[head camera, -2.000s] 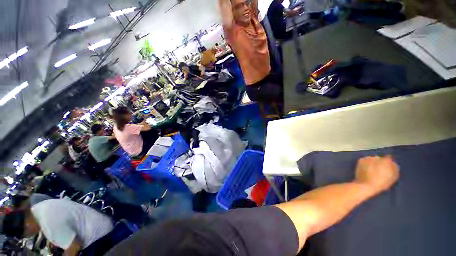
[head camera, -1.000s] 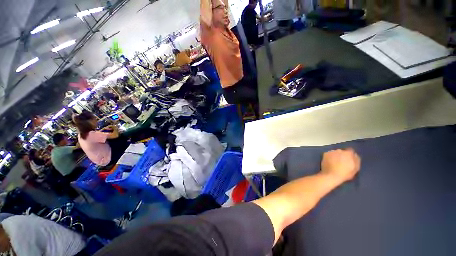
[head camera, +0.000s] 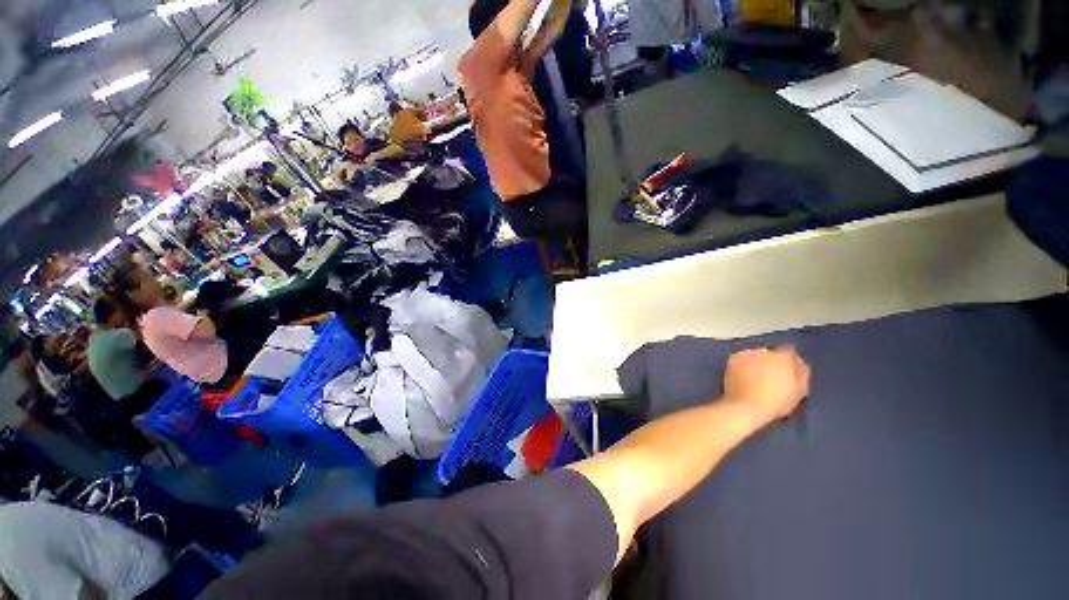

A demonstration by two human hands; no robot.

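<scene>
A large dark grey cloth (head camera: 891, 457) lies over most of the near table and reaches the lower right of the picture. The pale cream table top (head camera: 750, 287) shows as a strip behind it. My left hand (head camera: 768, 384) rests on the cloth near its far left part, with the fingers curled. Whether it grips the cloth cannot be told. My left arm comes in from the bottom. My right hand is not in view.
A dark-topped table (head camera: 656, 129) behind holds dark cloth, white sheets (head camera: 926, 127) and a metal item with an orange-red part (head camera: 665, 188). A blue basket (head camera: 487, 410) with red and white pieces stands left, beside a white-grey pile (head camera: 428, 369). Several people are around.
The view has turned, so the table and baskets sit further left in the picture. My left hand stays on the cloth in about the same place and pose. The orange-shirted person's arms are lower.
</scene>
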